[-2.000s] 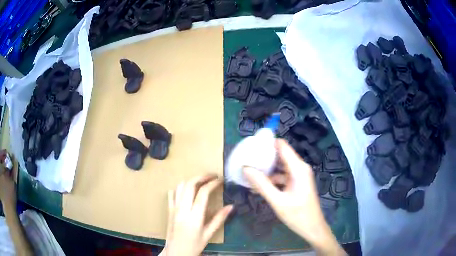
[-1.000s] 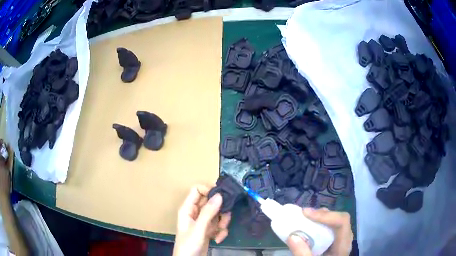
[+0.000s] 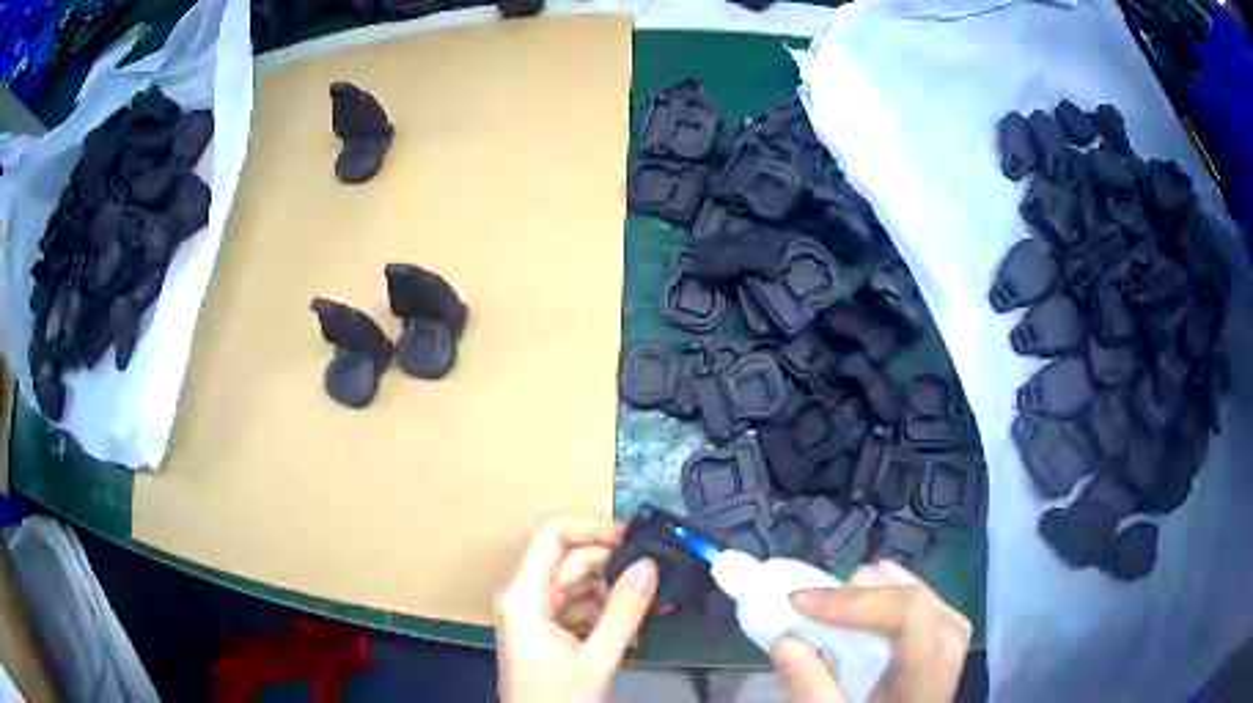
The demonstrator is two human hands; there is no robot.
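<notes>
My left hand (image 3: pixel 570 604) holds a dark seat base (image 3: pixel 657 560) at the front edge of the bench, thumb on top. My right hand (image 3: pixel 879 635) grips the white glue bottle (image 3: pixel 797 611), tilted so its blue tip (image 3: pixel 697 544) is at the seat base; whether it touches is unclear. Three glued seat assemblies stand apart on the cardboard sheet (image 3: pixel 509 275): one at the back (image 3: pixel 362 135) and two close together nearer me (image 3: pixel 427 324). Loose seat bases (image 3: pixel 749 387) lie heaped on the green table right of the cardboard.
Dark backrests (image 3: pixel 1099 343) are heaped on a white liner sheet (image 3: pixel 934 151) at right. Another dark heap (image 3: pixel 117 234) lies on a white sheet at left. More dark parts lie along the back edge. A red thing (image 3: pixel 291 662) shows below the bench.
Since two seconds ago, my left hand has taken hold of a seat base, and the bottle in my right hand has tilted down to it. The bottle tip has since shifted slightly on the part.
</notes>
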